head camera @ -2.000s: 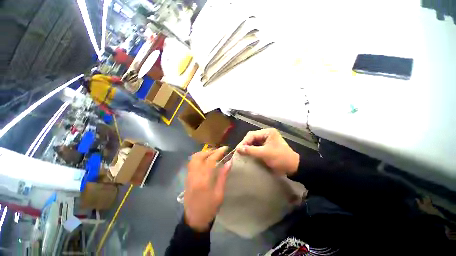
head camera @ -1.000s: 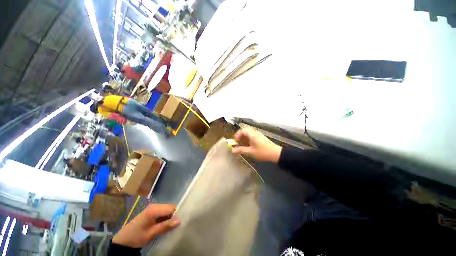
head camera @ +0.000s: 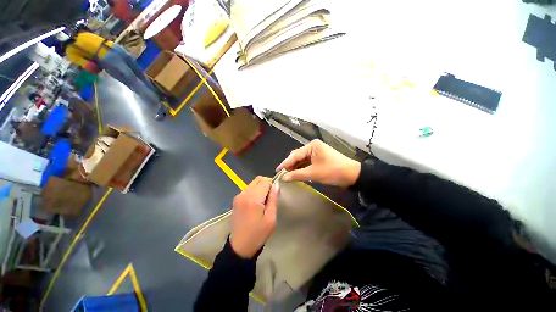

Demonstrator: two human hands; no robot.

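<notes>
A beige bag body (head camera: 305, 222) with a thin yellow edge strip (head camera: 332, 201) hangs over my lap, held up at one corner. My left hand (head camera: 253, 213) pinches the corner from the left. My right hand (head camera: 323, 164) pinches the same corner from the right, close to my left fingertips. The fingers hide the corner itself, and I cannot tell whether a small tool is held there.
The white table (head camera: 445, 164) bears fanned bag bodies (head camera: 286, 30), a black phone-like rectangle (head camera: 468, 92), yellow scraps, a small green item (head camera: 426, 131) and a dark cord (head camera: 372, 122). Cartons (head camera: 235, 125) stand on the floor. A person in yellow (head camera: 97, 49) is farther off.
My left hand has moved from the bag's lower left side up to the corner beside my right hand. The bag has turned and spread out. The view has tilted down.
</notes>
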